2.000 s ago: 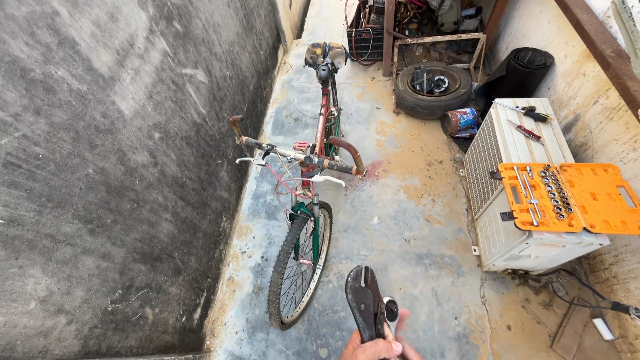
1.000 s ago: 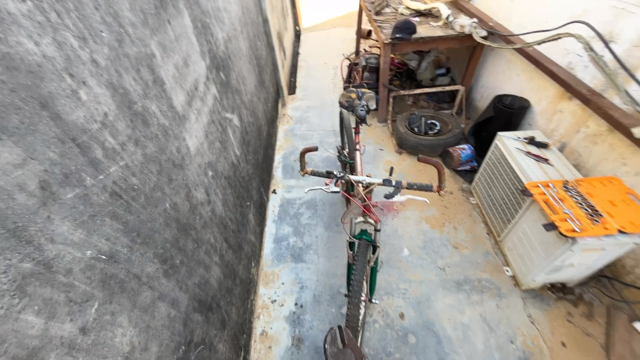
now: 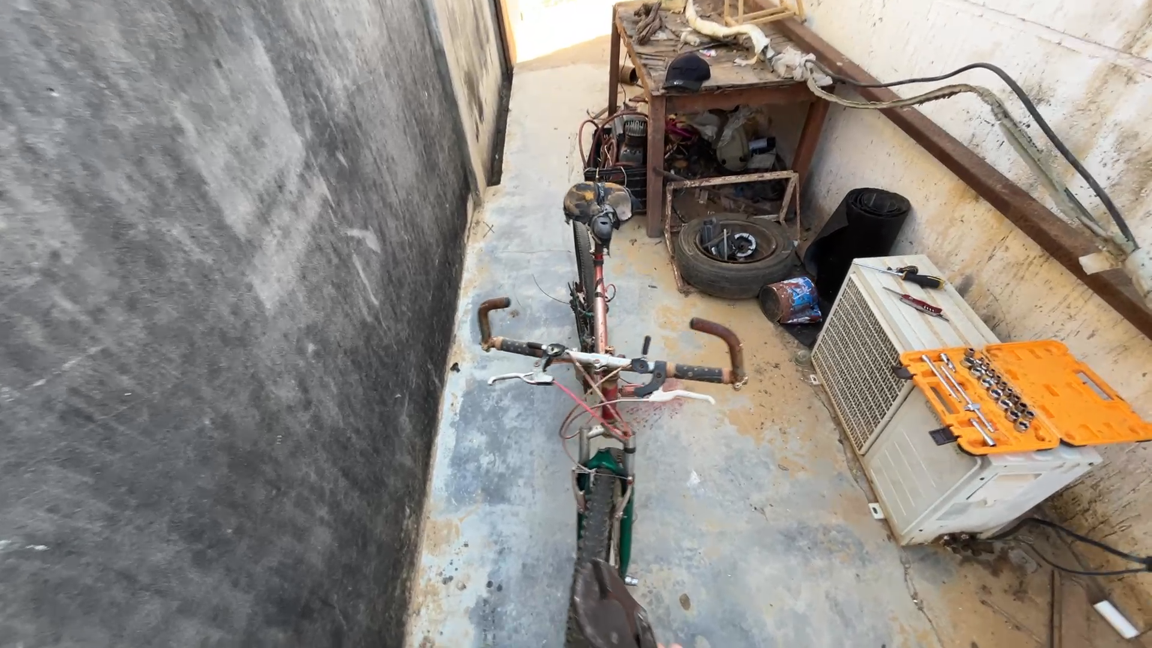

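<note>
At the bottom edge, a dark brown object that looks like a bicycle saddle (image 3: 610, 607) is held up in front of the front tyre. A sliver of skin, seemingly of my right hand (image 3: 669, 644), shows at its lower right; the grip is cut off by the frame. My left hand is not visible. Beyond stands a red and green bicycle (image 3: 601, 315), its handlebar (image 3: 612, 361) towards me and a worn saddle (image 3: 589, 202) at its far end.
A dark wall (image 3: 225, 315) runs along the left. On the right, an orange socket set case (image 3: 1080, 396), a screwdriver (image 3: 913, 276) and a red-handled tool (image 3: 916, 303) lie on a white air-conditioner unit (image 3: 936, 486). Farther back are a tyre (image 3: 733, 270), a black roll (image 3: 855, 234) and a cluttered table (image 3: 711, 94).
The held dark object has sunk to the bottom edge, and the hands seen around it two seconds ago are nearly out of view. The view has tilted up.
</note>
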